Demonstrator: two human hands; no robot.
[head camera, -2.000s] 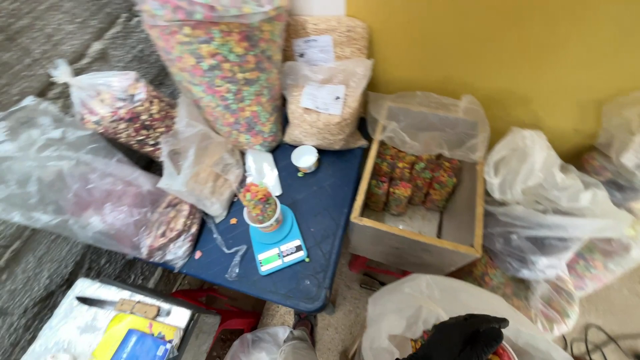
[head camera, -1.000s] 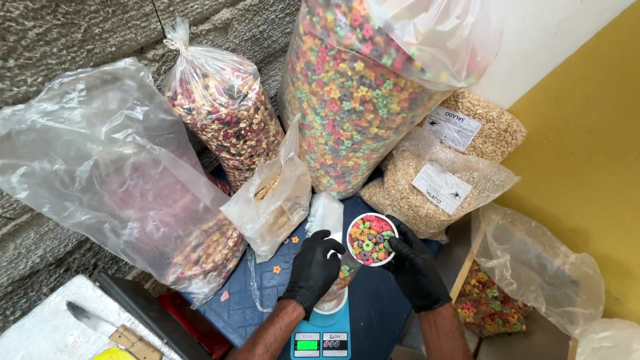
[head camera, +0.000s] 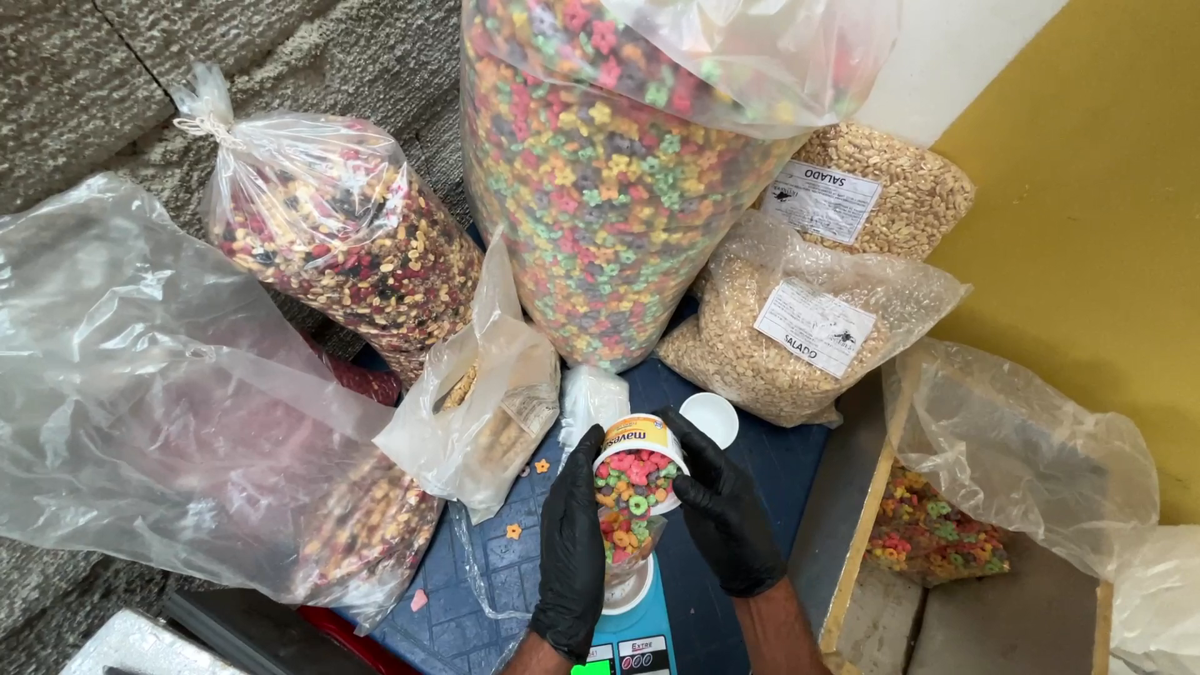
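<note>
My right hand (head camera: 727, 511), in a black glove, holds a white and yellow plastic tub (head camera: 639, 436) tilted mouth-down. Colourful ring cereal (head camera: 637, 483) spills from its mouth into a small clear plastic bag (head camera: 628, 548). My left hand (head camera: 570, 548), also black-gloved, is closed around the left side of the bag and cereal; its fingertips reach the tub's edge. Beneath the bag, a white round container (head camera: 630, 600) rests on a blue digital kitchen scale (head camera: 656, 623) with a lit green display. A white round lid (head camera: 710, 420) lies on the blue table behind my right hand.
A large bag of coloured cereal (head camera: 600, 206) stands behind, with bags of peanuts (head camera: 778, 347) to its right. Nut-mix bags (head camera: 347, 234) and a small open bag (head camera: 497, 412) are at left. A wooden box (head camera: 858, 553) at right holds filled bags (head camera: 928, 534). Loose cereal dots the blue table (head camera: 469, 562).
The tub was upright in my right hand a second ago; now it is tipped over the small bag, with cereal coming out. The view has moved much since two seconds ago.
</note>
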